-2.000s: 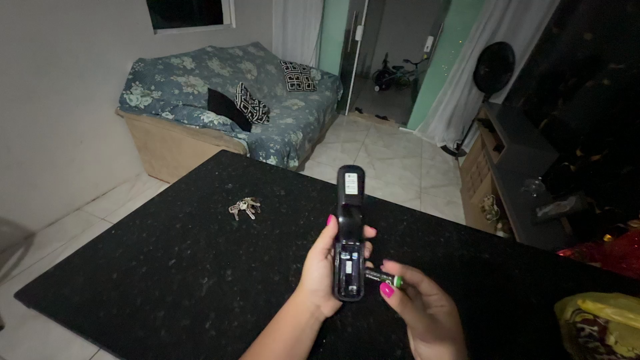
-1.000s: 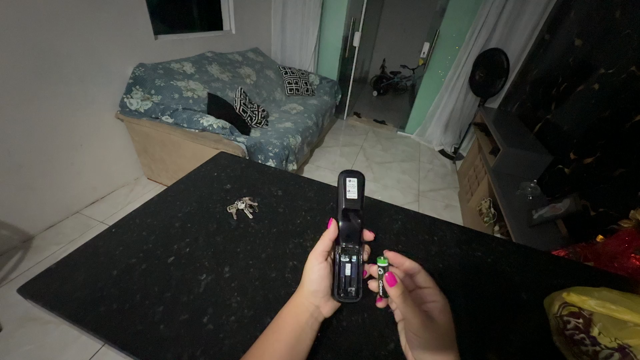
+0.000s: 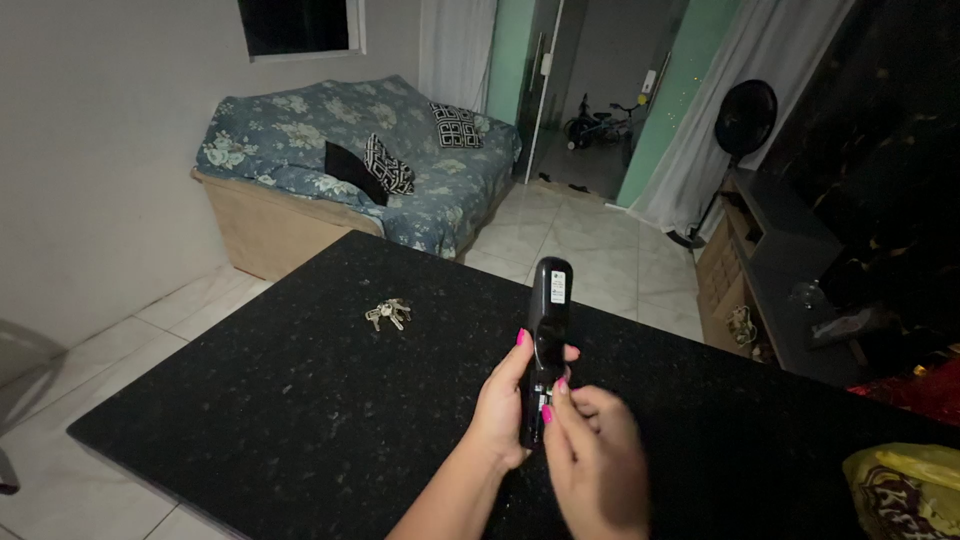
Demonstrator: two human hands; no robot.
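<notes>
A black remote control [image 3: 551,322] with a white label stands nearly upright in view, its back toward me and its battery compartment uncovered at the lower end. My left hand [image 3: 501,401] is closed around its left side, thumb along the edge and a fingertip showing at the right. The fingertips of my right hand [image 3: 596,450] are at the battery compartment and cover much of it. The battery cannot be made out now; whether it is under those fingers or in the compartment, I cannot tell.
The remote is above a black speckled stone countertop [image 3: 300,397]. A bunch of keys [image 3: 388,313] lies left of my hands. A yellow plastic bag [image 3: 904,487] sits at the right corner. Beyond are a covered sofa [image 3: 300,135], a fan [image 3: 745,118] and a low cabinet [image 3: 780,277].
My right hand has moved left onto the battery compartment. One second ago it held a green and black battery upright beside the remote; that battery is now out of sight.
</notes>
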